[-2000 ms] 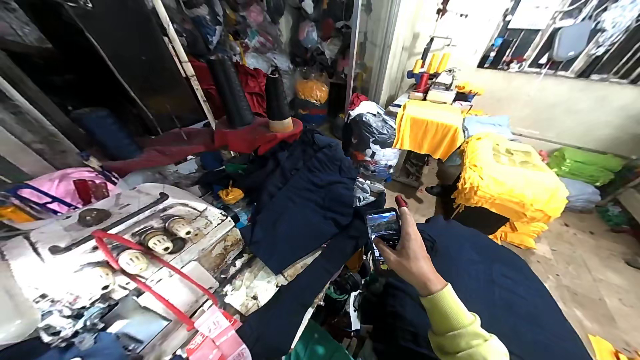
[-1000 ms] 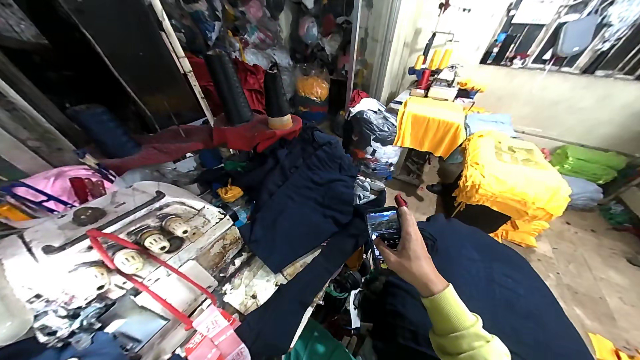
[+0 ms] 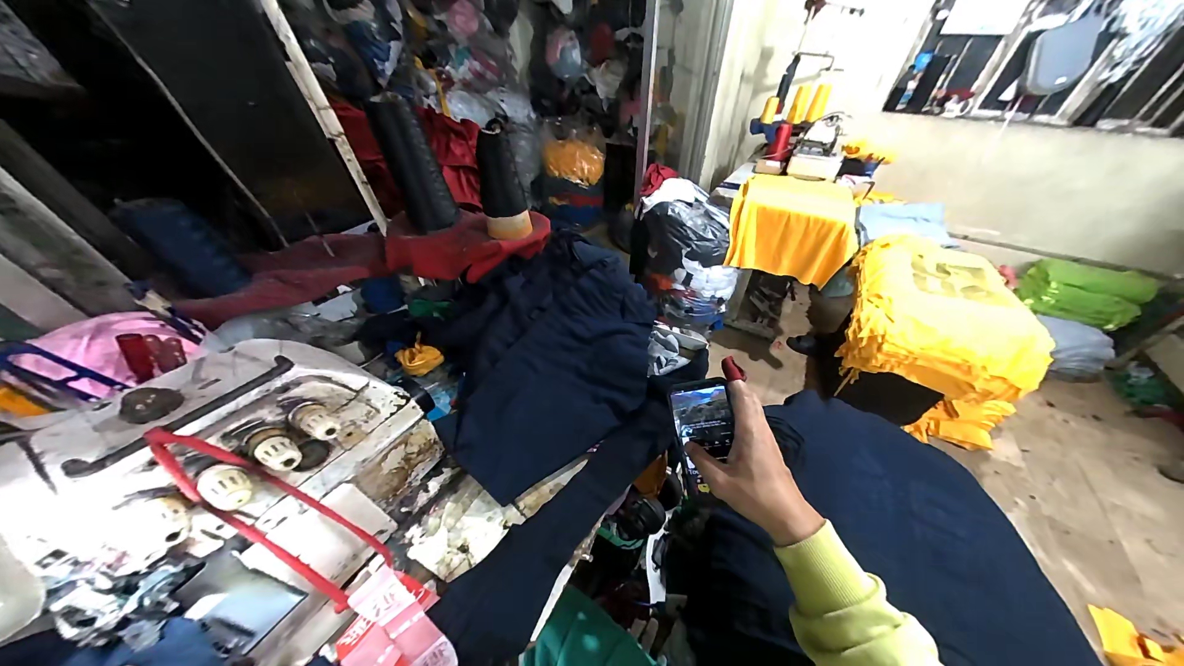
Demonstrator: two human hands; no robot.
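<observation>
My right hand (image 3: 754,462), in a yellow-green sleeve, holds a smartphone (image 3: 701,430) with a lit screen. The thumb lies over the lower part of the screen, and one fingertip looks dark red. My left hand is out of sight. Beyond the phone a navy blue garment (image 3: 555,370) lies across the worktable, one long part hanging toward me. More navy fabric (image 3: 906,518) spreads beneath and to the right of my right forearm. At left is a white sewing machine (image 3: 305,462) with several tension dials, and a red strap (image 3: 268,527) lies over it.
Black thread cones (image 3: 504,180) stand on red cloth behind the machine. Stuffed plastic bags (image 3: 689,250) sit on the floor. Farther right are yellow fabric draped on another sewing station (image 3: 794,227), a tall yellow fabric stack (image 3: 953,319) and green bundles (image 3: 1082,291). Scraps crowd the table.
</observation>
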